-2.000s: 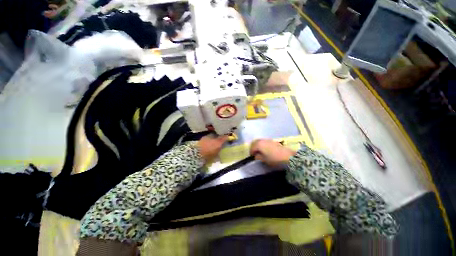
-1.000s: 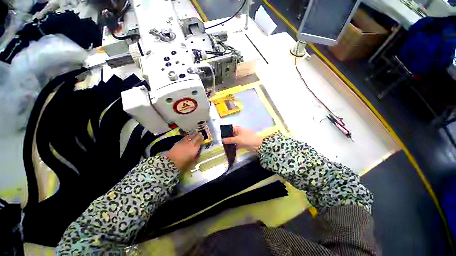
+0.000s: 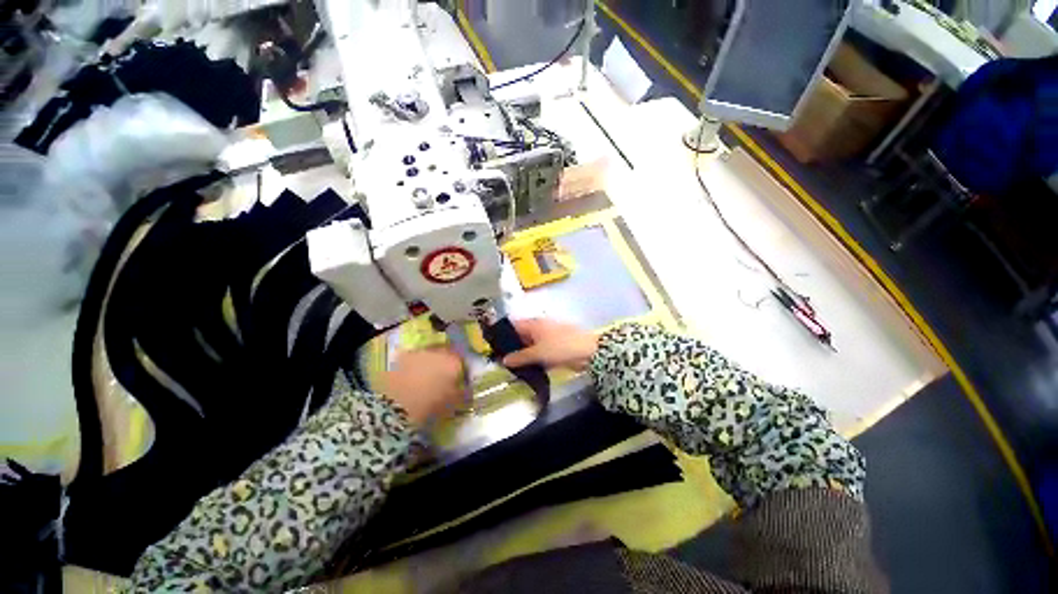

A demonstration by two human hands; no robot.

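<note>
The white sewing machine head (image 3: 435,238) with a round red emblem stands in the middle. My right hand (image 3: 552,347) holds a black strip (image 3: 502,338) just right of and below the needle area. The strip's tail curves down over the bed (image 3: 487,424). My left hand (image 3: 422,383) is curled and blurred, left of the strip and below the head; whether it holds anything cannot be told. Sewn black strips (image 3: 174,337) lie heaped to the left. More black strips (image 3: 545,487) lie in front of the machine. The needle tip is not clearly visible.
A yellow block (image 3: 540,263) sits on the bed right of the head. Red and dark snips (image 3: 804,318) lie on the right of the white table (image 3: 743,290). A screen (image 3: 772,58) stands behind. A clear plastic bag (image 3: 139,151) is at upper left.
My right hand has brought the strip's upper end left and nearer the needle area. My left hand has drawn back from the needle area towards me. The view has shifted slightly.
</note>
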